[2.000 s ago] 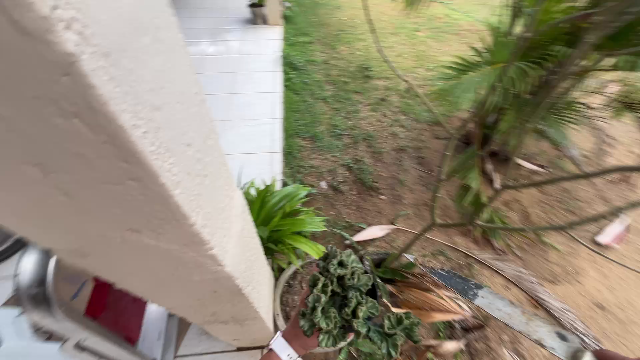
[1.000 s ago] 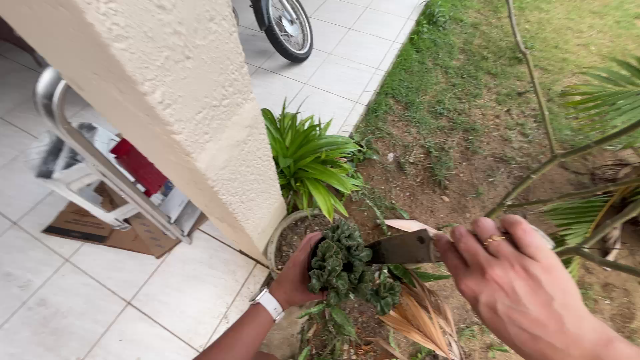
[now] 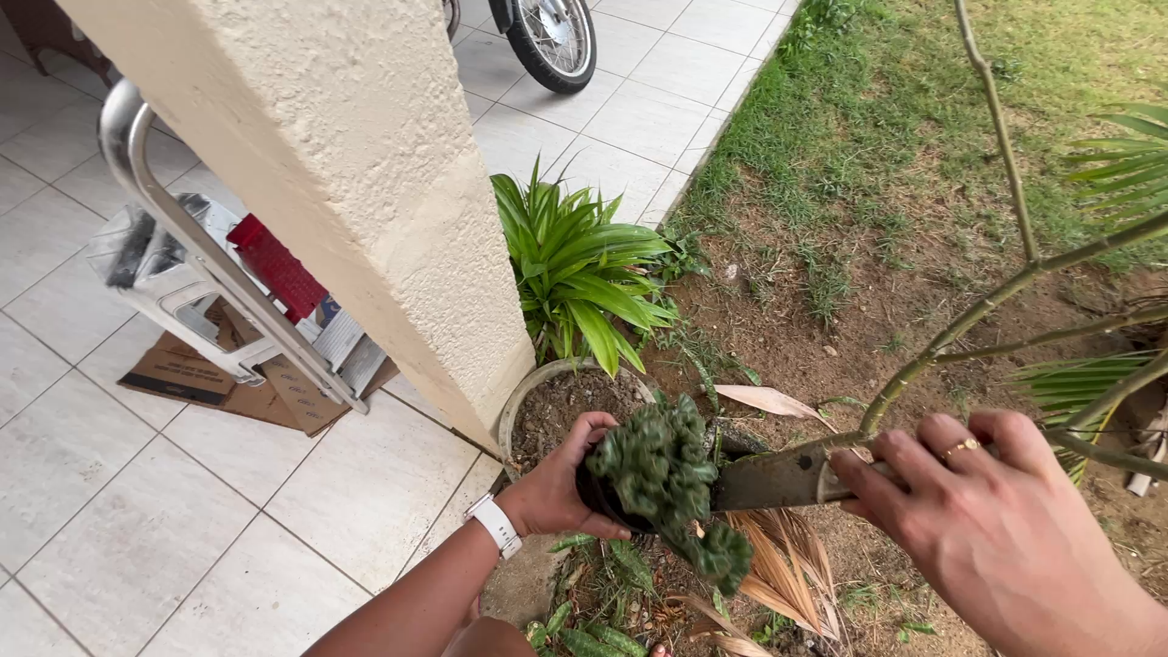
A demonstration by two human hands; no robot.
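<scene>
My left hand (image 3: pixel 566 484), with a white watch on its wrist, grips a small black plastic pot (image 3: pixel 602 488) from its left side. A dark green, crinkled succulent or cactus (image 3: pixel 662 465) fills the pot and hangs over its right rim; the pot is tilted. My right hand (image 3: pixel 958 493) is closed around the handle of a broad-bladed knife or machete (image 3: pixel 776 476). The blade points left and its end meets the right side of the plant; whether the tip is inside the pot is hidden. Behind the small pot stands a large round planter (image 3: pixel 516 429) filled with soil.
A textured pillar (image 3: pixel 365 182) rises beside the planter, with a strappy green plant (image 3: pixel 584 265) at its foot. Left are a metal step ladder (image 3: pixel 219 265) and flattened cardboard (image 3: pixel 192 374) on tiles. Bare branches (image 3: pixel 967 319) cross at right. A motorcycle wheel (image 3: pixel 552 46) stands behind.
My right hand, only at the edge two seconds ago, has come in with the blade to the plant. Since one second ago, the black pot shows more from under the leaves. The view has swung left.
</scene>
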